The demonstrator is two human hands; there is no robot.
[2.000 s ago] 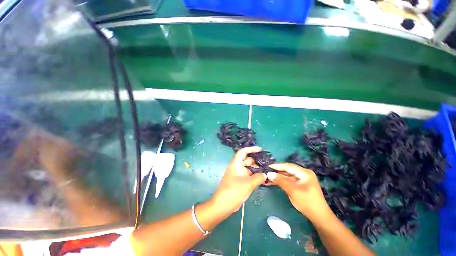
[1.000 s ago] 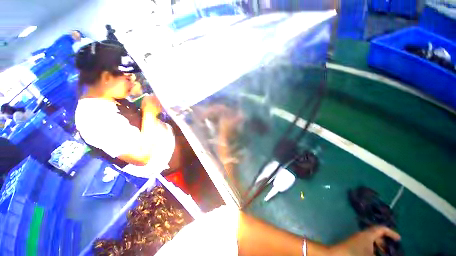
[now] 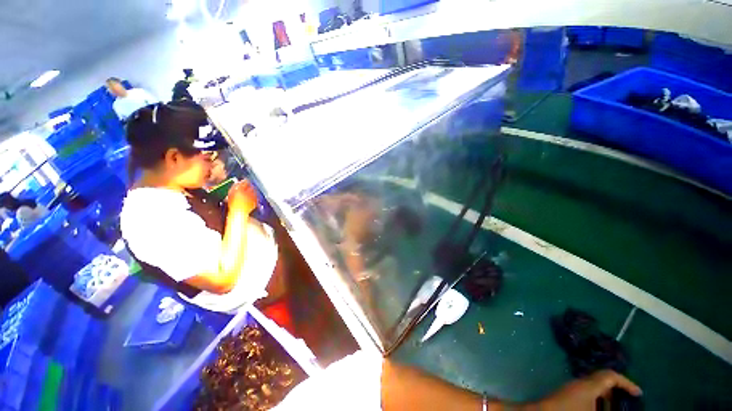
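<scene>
My left hand (image 3: 598, 393) is at the bottom right edge, partly cut off, with its fingers around a dark piece. Black flower pieces (image 3: 584, 339) lie on the green tabletop just ahead of it. Another dark spiky piece (image 3: 483, 278) lies farther left, near the clear panel. A white bottle with a long tapered nozzle (image 3: 449, 309) lies beside that piece, its reflection showing in the panel. My right hand is out of the picture.
The clear panel (image 3: 401, 217) stands at centre. A person in a white top (image 3: 172, 233) sits beyond it at left. A bin of brownish-gold parts (image 3: 249, 369) is at the lower left. A blue bin (image 3: 642, 136) stands across the green belt (image 3: 562, 209).
The view has swung from the tabletop toward the left, bringing in the other person. My right hand, the large black heap and the small white bottle have left the picture. My hands are no longer together in view.
</scene>
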